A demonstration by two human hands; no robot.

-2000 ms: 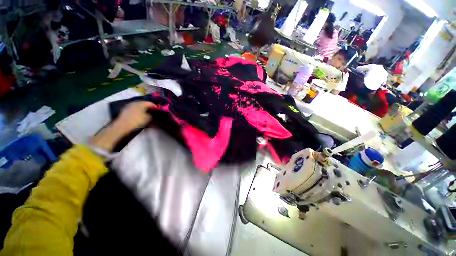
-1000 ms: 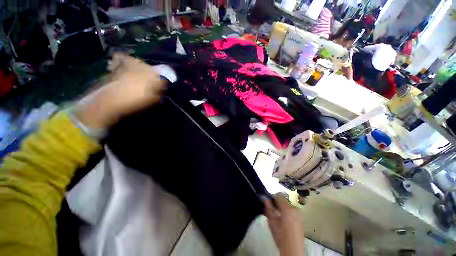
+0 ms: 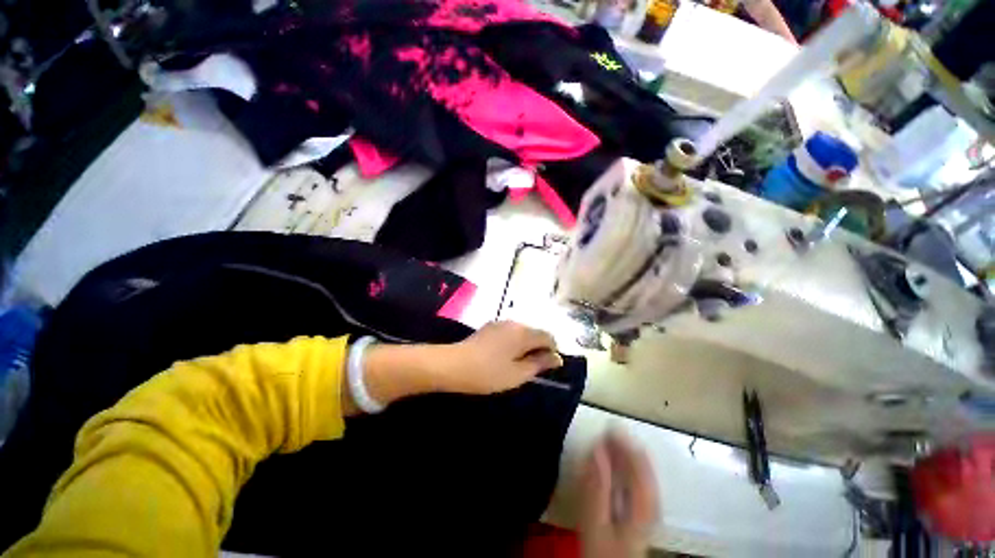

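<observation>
A large black garment body (image 3: 404, 469) with a thin pale seam line lies across the table in front of the machine. My left hand (image 3: 507, 358) is closed on its edge near the right end, just left of and below the lit sewing head (image 3: 627, 245). My right hand (image 3: 618, 496) is blurred, at the bottom, right of the garment's edge; whether it holds anything cannot be told. The needle and presser foot are mostly hidden under the head.
Pink printed panels (image 3: 513, 109) lie piled with black cloth behind the work. Dark snips (image 3: 755, 436) lie on the machine bed. A blue-and-white bottle (image 3: 810, 169) stands behind the machine arm. A blurred red round thing (image 3: 958, 487) is at the right edge.
My left hand has moved right along the black cloth, close to the machine head. My right hand has come off the cloth edge and moved down. The view has shifted closer to the machine.
</observation>
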